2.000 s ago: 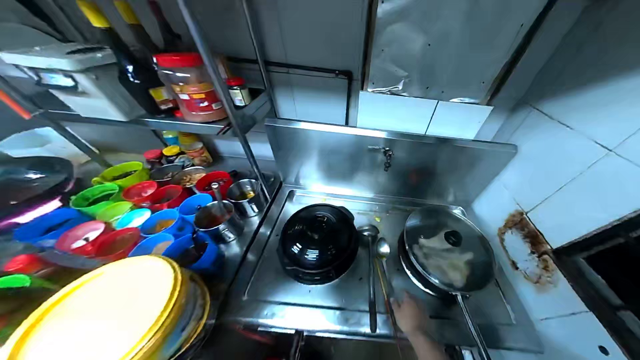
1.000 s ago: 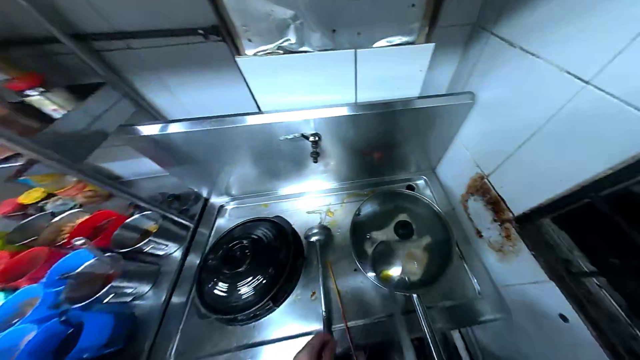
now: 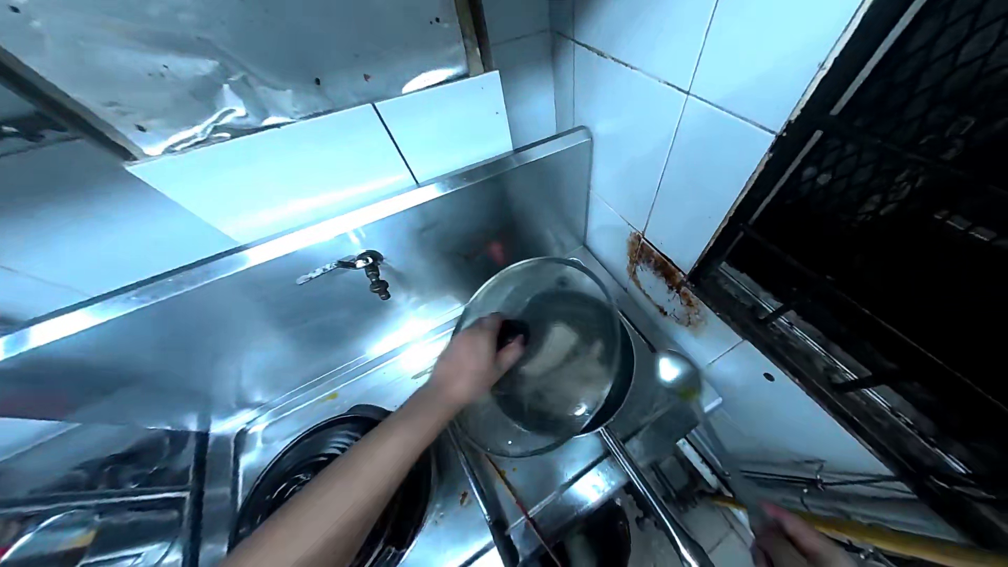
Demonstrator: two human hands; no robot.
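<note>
My left hand (image 3: 472, 358) grips the dark knob of a glass lid (image 3: 543, 409), which is shifted left over a frying pan (image 3: 622, 386) with pale food inside. The pan's metal handle (image 3: 650, 492) points toward me. At the lower right my right hand (image 3: 791, 539), blurred, holds a metal ladle (image 3: 679, 374) by its handle, with the bowl just right of the pan. Left of the pan, partly behind my left forearm, stands a black lidded pot (image 3: 315, 453). Another long metal utensil (image 3: 482, 488) lies between pot and pan.
A small tap (image 3: 374, 272) sticks out of the steel backsplash (image 3: 299, 315) behind the stove. White tiles (image 3: 669, 134) with a rusty patch (image 3: 665, 283) form the right wall, beside a dark mesh-covered opening (image 3: 890, 181). A yellow hose (image 3: 866, 535) runs at lower right.
My left hand has come onto the lid's knob, and the lid has moved left off the pan's centre. The ladle is now right of the pan in my right hand. The view has swung right.
</note>
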